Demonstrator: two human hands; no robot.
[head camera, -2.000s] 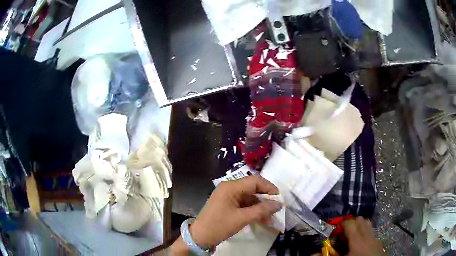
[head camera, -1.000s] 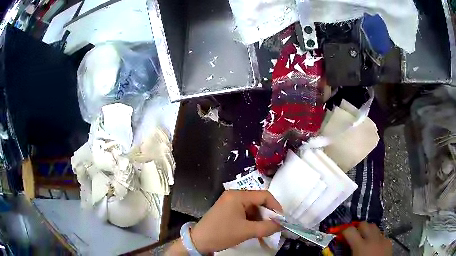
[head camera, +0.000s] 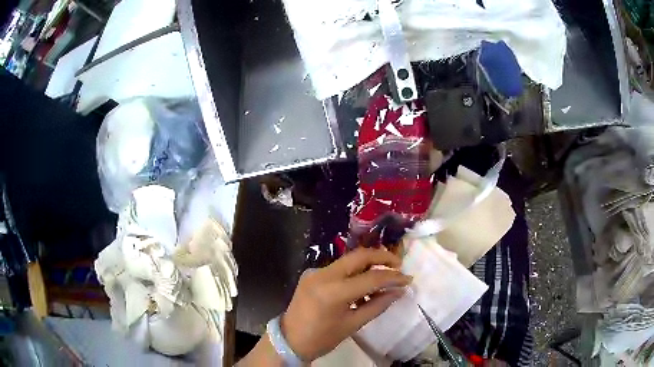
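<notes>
My left hand (head camera: 344, 301), with a pale wristband, has its fingertips together on the upper left edge of the white pieces (head camera: 452, 283) on my lap. The fingers cover that edge. The scissors (head camera: 439, 335) lie with their blades over the lower part of the white pieces, and a bit of red handle shows at the bottom edge. My right hand is out of the picture below. Cream pieces (head camera: 477, 218) fan out beyond the white ones, with a narrow white band (head camera: 459, 211) across them.
Red patterned cloth (head camera: 394, 168) with white slivers lies beyond the lap. The metal tray (head camera: 283, 168) and a hanging white sheet (head camera: 459, 32) are above it. A cream heap (head camera: 165, 279) and plastic bag (head camera: 154, 143) are at left. More pieces (head camera: 631, 229) are at right.
The small white piece between my left fingertips no longer shows apart from the stack; the fingers are now on the stack. The scissors point up-left, lower in view, and my right hand has left the picture.
</notes>
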